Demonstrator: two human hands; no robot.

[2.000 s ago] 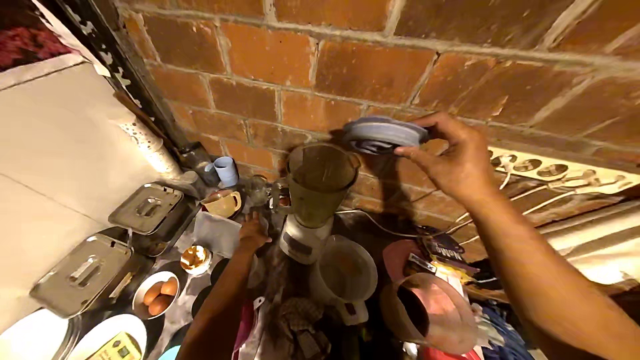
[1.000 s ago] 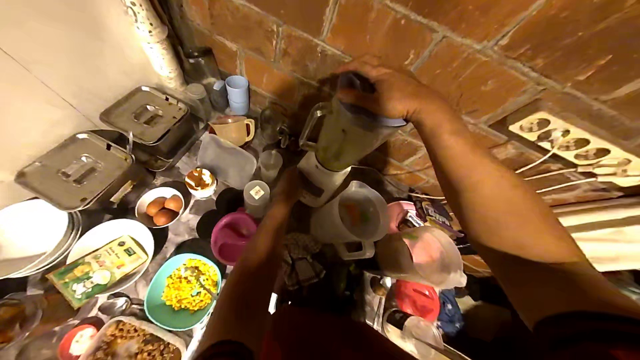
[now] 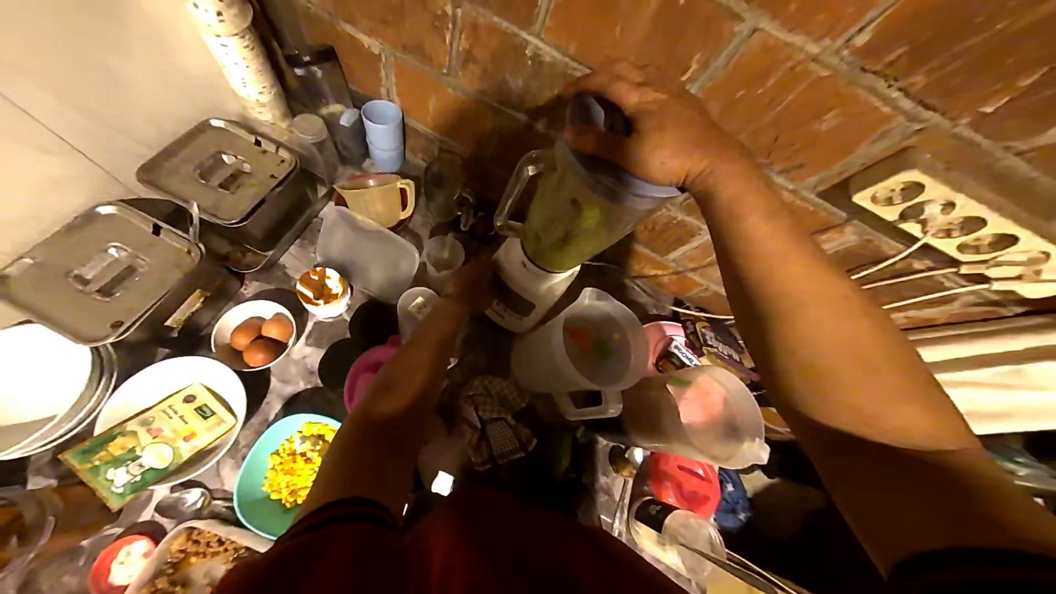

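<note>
A blender jar with green contents stands on its white blender base, close to the brick wall. My right hand is on top of the jar, fingers curled round the lid. My left hand is at the left side of the base; it is dark and its fingers are mostly hidden, so its hold is unclear. Right of the base stands a translucent plastic pitcher. A clear plastic cup is near my left hand, and a checked cloth lies below the base.
At left are lidded steel containers, a bowl of eggs, stacked plates and a turquoise bowl of yellow food. Blue cups stand by the wall. A power strip with cords and a second pitcher are at right.
My right hand held the lid up beside the jar two seconds ago; the lid is now on the jar under that hand. My left arm has shifted toward the blender base. The view has moved.
</note>
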